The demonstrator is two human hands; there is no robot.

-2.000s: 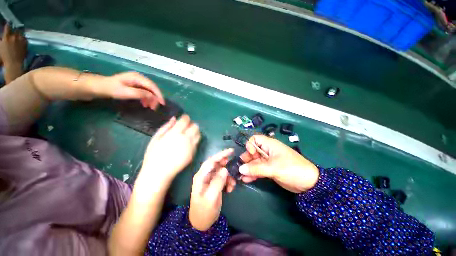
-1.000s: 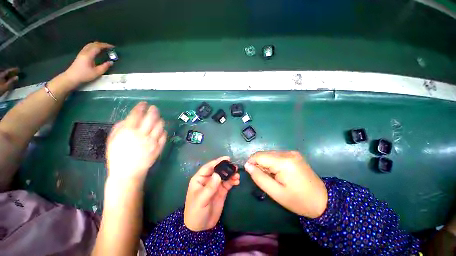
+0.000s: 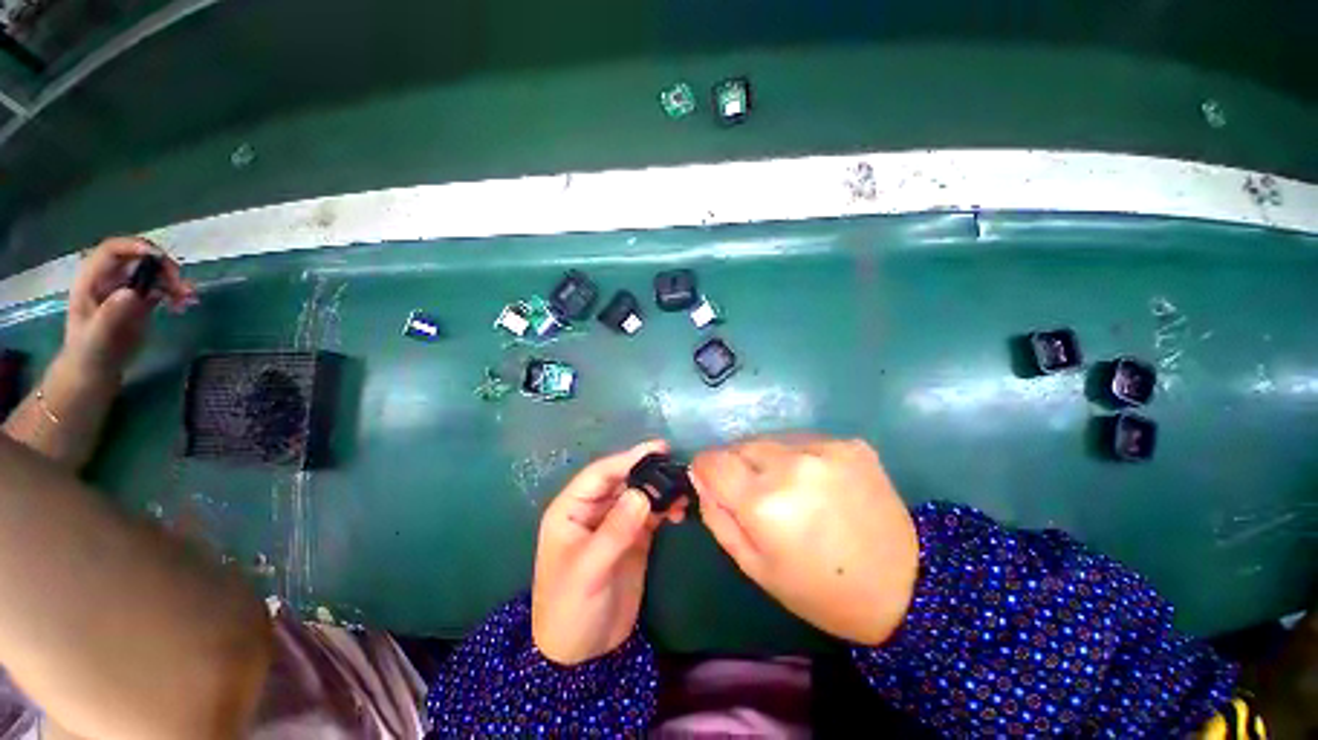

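Observation:
My left hand (image 3: 590, 557) holds a black housing (image 3: 661, 483) between thumb and fingers, low in the middle of the view. My right hand (image 3: 817, 532) is against the housing's right side, its fingertips pinched together at the edge. Whether a small part is between those fingertips cannot be seen. Just beyond my hands, an open black housing (image 3: 714, 362) lies on the green bench. A part-assembled unit (image 3: 549, 380) with a green board lies to its left. More black housings (image 3: 574, 295) and small white-and-green pieces (image 3: 515, 318) lie behind.
A black ribbed tray (image 3: 257, 411) is at left. A neighbouring person's hand (image 3: 113, 311) holds a small black piece beside it. Three housings (image 3: 1132, 382) lie at right. A blue-and-white part (image 3: 422, 327) lies near the tray. Behind the white rail (image 3: 651, 179), a conveyor carries a unit (image 3: 733, 100).
My view has turned and levelled. My right hand has closed in to touch the housing. The neighbour's hands have left the tray and conveyor areas, and the blue-and-white part now shows.

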